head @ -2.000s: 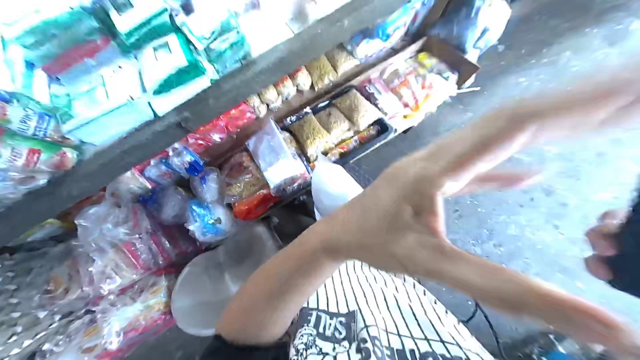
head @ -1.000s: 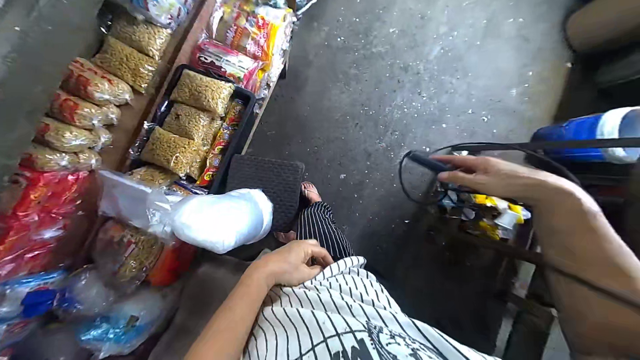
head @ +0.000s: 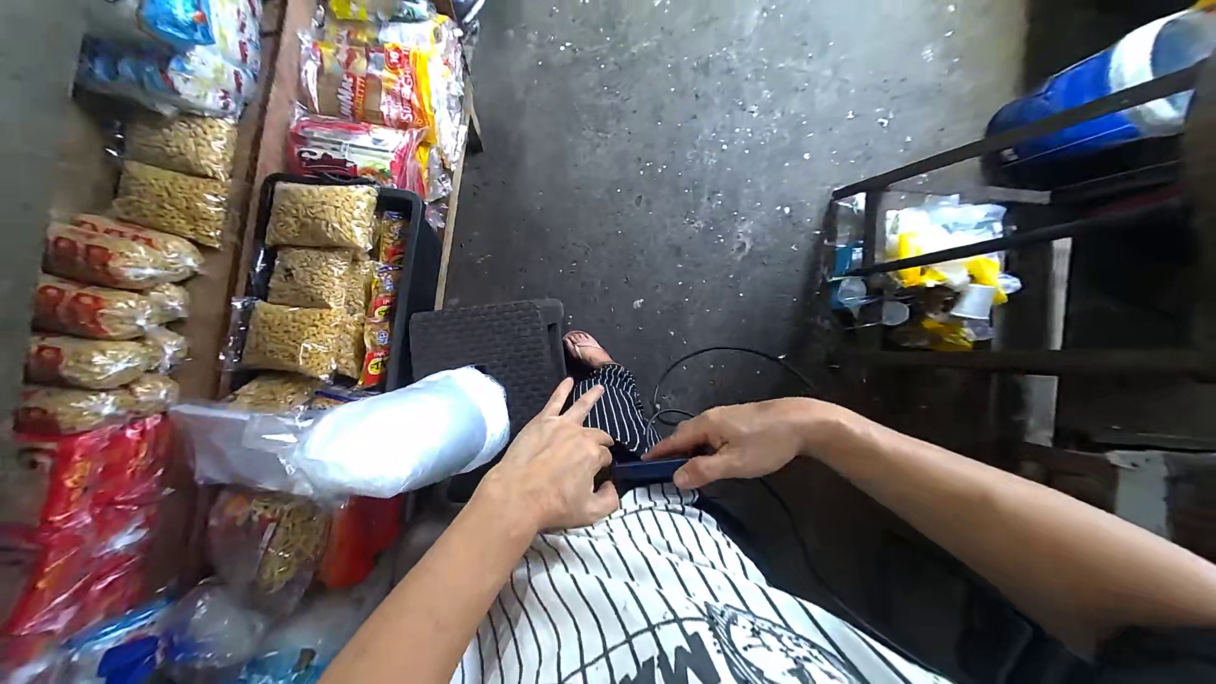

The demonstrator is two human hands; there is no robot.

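A thin dark blue device, possibly a phone, lies at the waist of the striped shirt, seen nearly edge-on. My right hand grips its right end between thumb and fingers. At its left end is my left hand, palm down, with two fingers spread; whether its thumb or curled fingers touch the device cannot be told. A black cable loops on the floor side beside my right hand. Left of my left hand lies a roll of clear plastic bags.
A black woven-pattern stool stands by my foot. On the left are a black tray with bagged pasta, noodle packs and red packets. A dark metal rack and blue container are at right.
My right hand has moved left with the dark device, from over by the rack to my waist. My left hand has moved from against the shirt to beside the device, two fingers now extended.
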